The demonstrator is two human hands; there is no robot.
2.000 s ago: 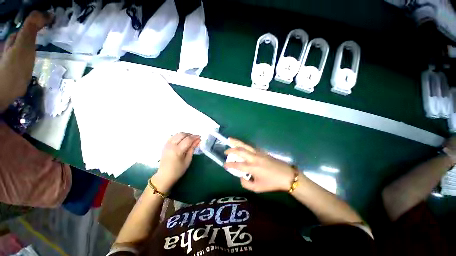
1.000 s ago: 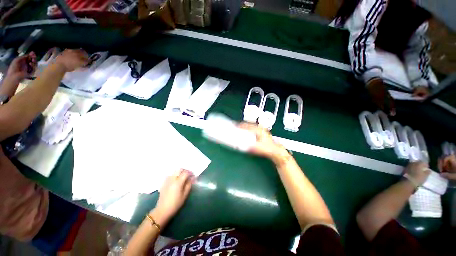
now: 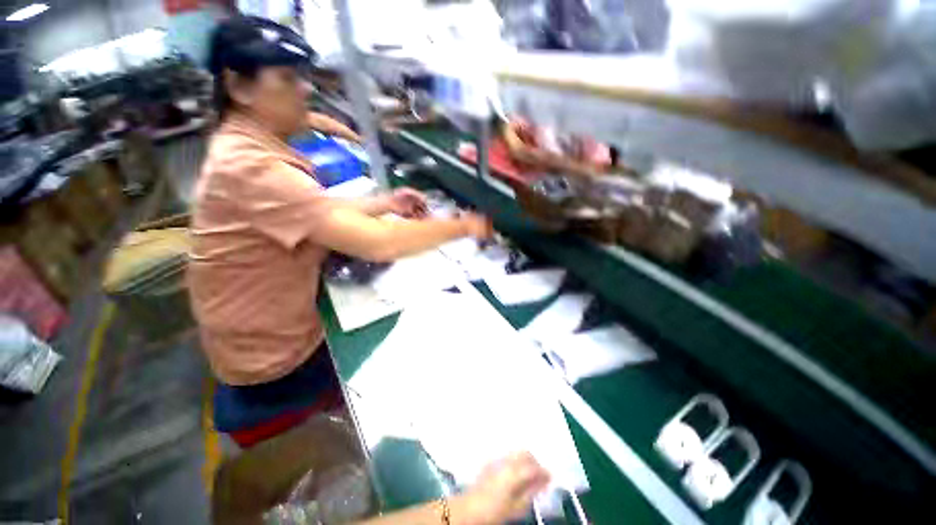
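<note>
My left hand (image 3: 505, 488) is blurred at the bottom edge, over the near end of the fanned pile of white protective sleeves (image 3: 477, 379). I cannot tell whether its fingers hold anything. Part of a white looped thing (image 3: 554, 505) shows just right of my fingers, cut off by the bottom edge. My right hand is out of the picture. Several white plastic units (image 3: 708, 480) lie on the green belt at lower right. Bagged units (image 3: 611, 351) lie on the belt beyond the pile.
A worker in a salmon shirt (image 3: 257, 246) stands at the bench on the left, arms over the belt. A pale board (image 3: 359, 308) lies beside that worker. A blue bin (image 3: 330, 159) is further back. Brown cartons (image 3: 657, 220) stand across the line.
The view has swung left and up along the line. My right hand, which held a white unit over the bench, has left the picture. My left hand now shows at the bottom edge.
</note>
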